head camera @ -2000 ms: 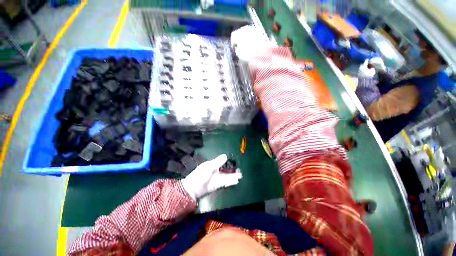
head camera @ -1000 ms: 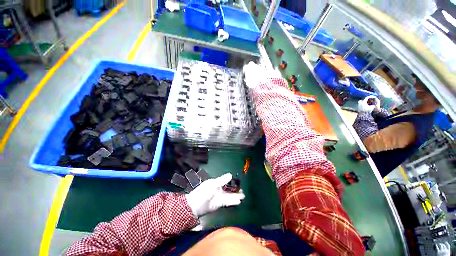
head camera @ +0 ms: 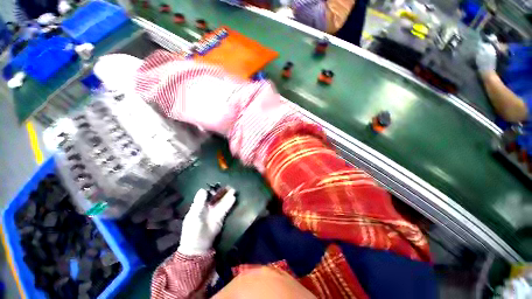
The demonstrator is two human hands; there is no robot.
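Note:
My left hand (head camera: 201,225), in a white glove, holds a small dark unit (head camera: 218,194) with a reddish-brown part between thumb and fingers, above the green bench. My right hand (head camera: 118,73), also white-gloved and blurred, is at the far edge of the stack of clear trays (head camera: 125,152). Its fingers are too blurred to tell whether it holds anything. The trays carry rows of small dark parts. An amber tool (head camera: 222,160) lies on the bench beyond my left hand.
A blue bin (head camera: 119,245) of black housings stands at left, with loose black housings (head camera: 154,225) beside it. An orange board (head camera: 239,54) lies beyond my right arm. Orange-and-black assemblies (head camera: 381,121) sit on the green belt (head camera: 426,146). Another person's gloved hand (head camera: 486,57) shows at far right.
The view has swung to the right, so the belt fills more of it and the bin sits lower left. My left hand still holds the unit. My right hand stays by the trays' far edge.

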